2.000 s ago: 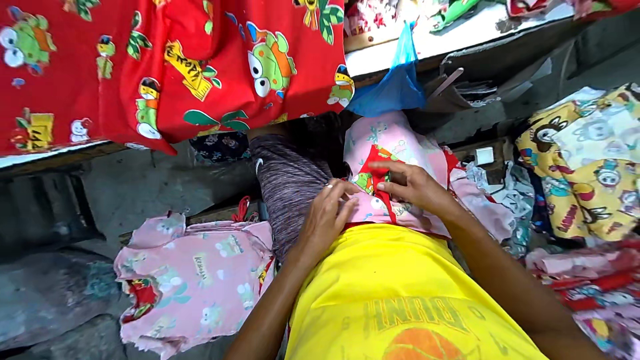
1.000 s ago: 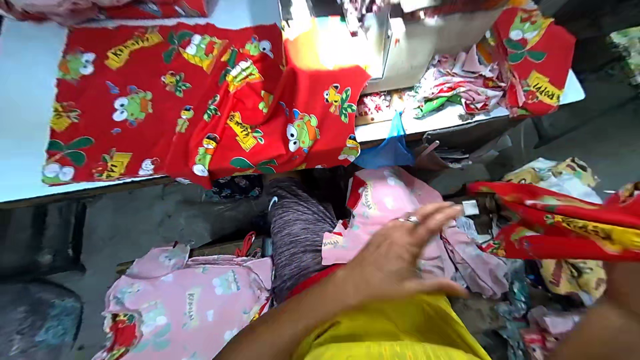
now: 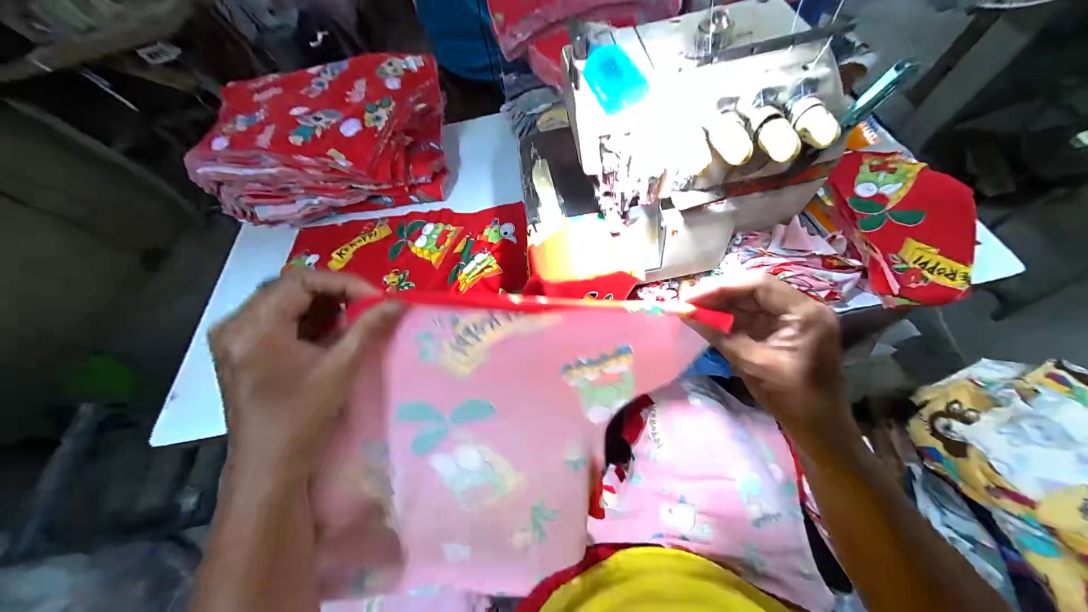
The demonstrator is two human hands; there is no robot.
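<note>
My left hand (image 3: 297,348) and my right hand (image 3: 765,340) pinch the top edge of a printed fabric piece (image 3: 501,425), drawn out between them. Its near face looks pale pink, and a red strip runs along the held edge. The piece hangs down in front of the table, slightly blurred. Behind it, red printed fabric (image 3: 408,246) lies on the white table and reaches under the sewing machine's (image 3: 663,127) needle area. More pink printed fabric (image 3: 697,484) rests on my lap.
A folded stack of red printed fabric (image 3: 323,127) sits at the table's (image 3: 200,365) back left. Right of the machine are fabric scraps (image 3: 795,259) and a red printed piece (image 3: 909,229). Yellow printed fabric (image 3: 1003,450) lies at the lower right. Thread cones (image 3: 773,136) stand on the machine.
Both hands have come up from the lap area and now hold fabric stretched between them. A second ago my left hand looked empty, with red fabric near the right arm. The view has tilted up toward the machine.
</note>
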